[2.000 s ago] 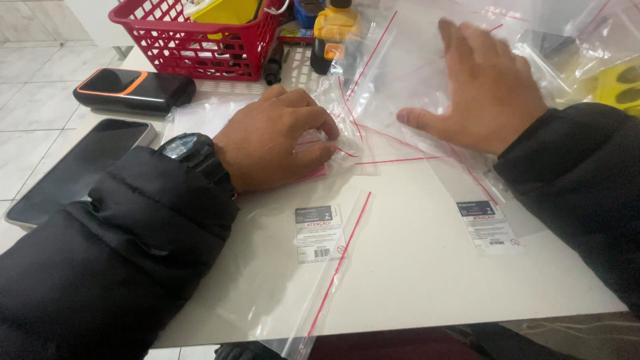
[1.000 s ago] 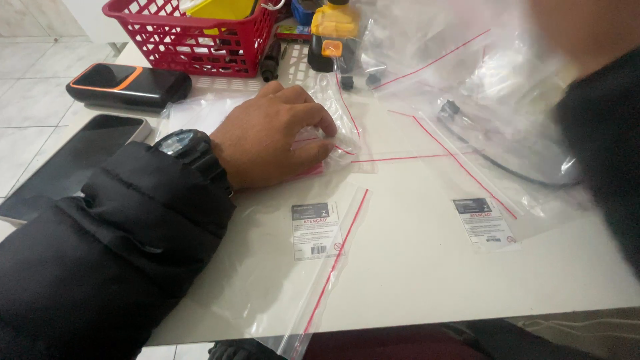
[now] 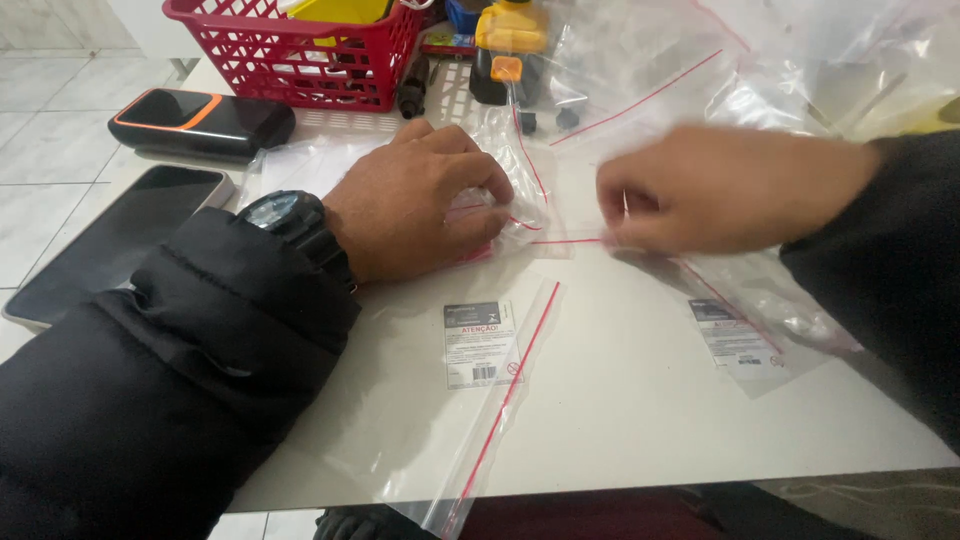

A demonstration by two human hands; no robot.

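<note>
My left hand [image 3: 424, 202], with a black watch at the wrist, is closed on a crumpled clear plastic zip bag [image 3: 529, 161] with a red seal line. To its right, my right hand [image 3: 675, 191] is blurred; its thumb and fingertips meet at the end of a red seal line, and whether they pinch the plastic is not plain. Nearer the table's front edge lies a flat clear zip bag [image 3: 390, 442] with a printed label [image 3: 484, 345]. A second label [image 3: 739, 334] shows through clear plastic below my right hand.
A red plastic basket [image 3: 300, 67] stands at the back, beside a yellow and black bottle-like object [image 3: 510, 45]. On the left are a black case with orange trim [image 3: 202, 124] and a smartphone [image 3: 120, 240]. More clear bags [image 3: 675, 75] heap at the back right.
My right hand was raised over the bags, then at the far right edge, and is now lower, near my left hand. My left hand has stayed in place.
</note>
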